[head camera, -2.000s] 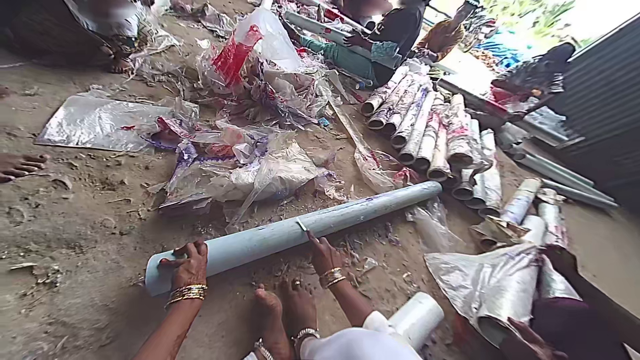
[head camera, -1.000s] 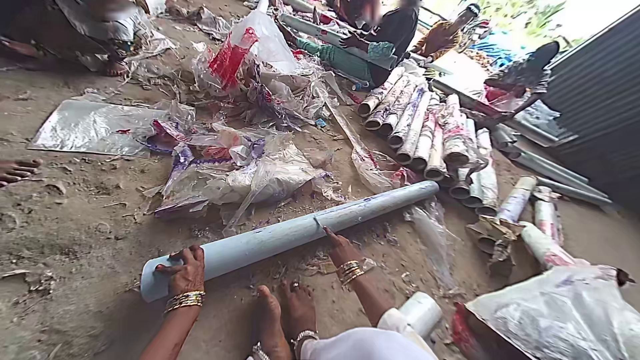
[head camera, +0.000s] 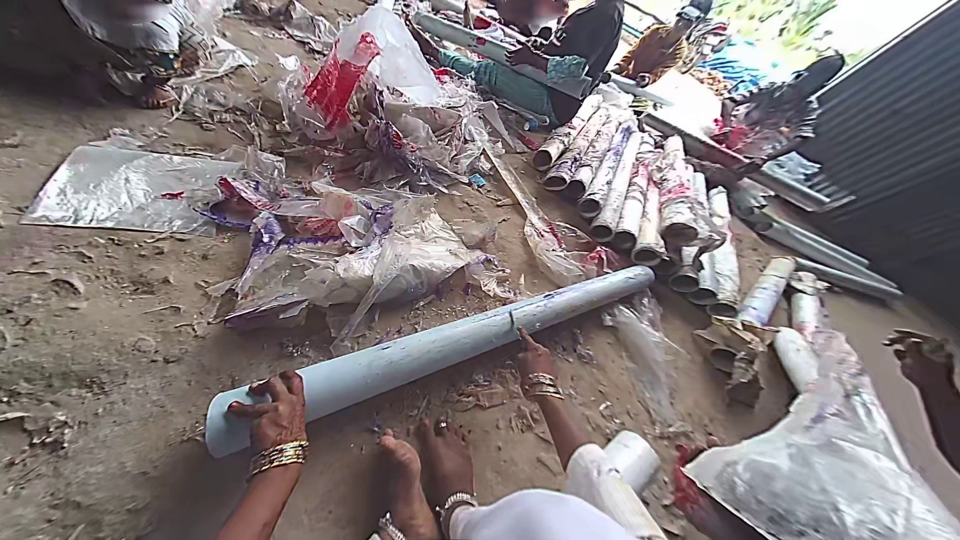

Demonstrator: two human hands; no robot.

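Observation:
A long pale blue-grey plastic pipe lies slantwise on the dirt in front of my feet. Bangles circle both my wrists. My left hand rests over the pipe's near left end, its fingers spread on the surface. Farther along, my right hand is at the pipe's near side with a finger reaching up to it. A small, thin dark piece stands against the pipe by that fingertip; whether my fingers hold it is unclear. Beside my right forearm lies a white pipe, partly hidden by my sleeve.
Stained plastic sheeting is heaped beyond the pipe, with a flat clear plastic sheet left of it. Wrapped pipes lie stacked at the upper right. A co-worker's hand and a plastic bag are at the right. Other people sit farther back.
My right hand has moved along the pipe toward its far end. At the right, the plastic bag has shifted toward the lower right, and more of the wrapped pipes beside it shows than two seconds ago.

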